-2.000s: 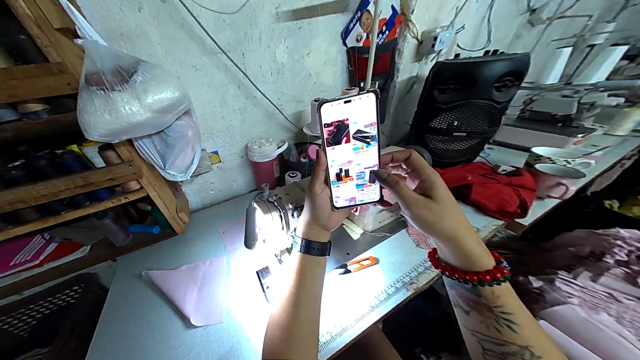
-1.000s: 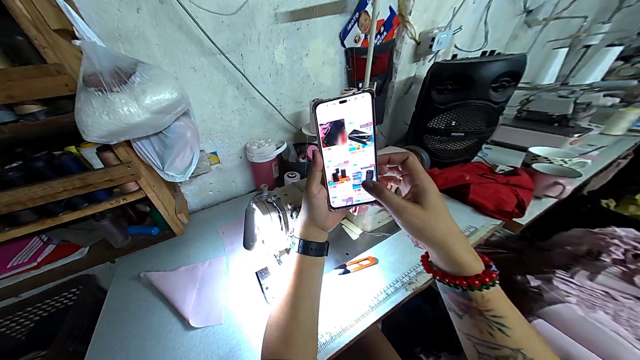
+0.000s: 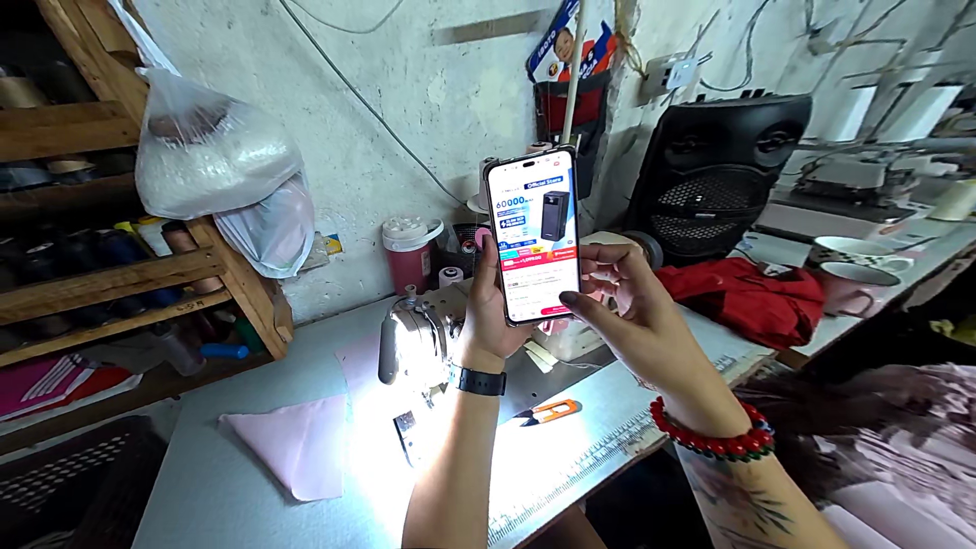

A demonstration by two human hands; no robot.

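My left hand, with a black watch strap at its wrist, holds a smartphone upright in a dark case. A store page with a picture of a black device shows on the lit screen. My right hand, with red beads at the wrist, has its thumb over the lower right of the screen; its other fingers are partly hidden beside the phone's edge. Behind and below the phone is a sewing machine with its lamp on. Orange thread snips lie on the table below my hands, and a pink fabric piece lies left.
A black speaker stands at the back right, beside a red cloth and mugs. A pink jug stands by the wall. Wooden shelves hold thread spools at left, with a plastic bag hanging there. Pink fabric is heaped at right.
The phone screen has changed from a grid of several product pictures to a page with one large product picture. My right thumb has moved slightly down along the screen.
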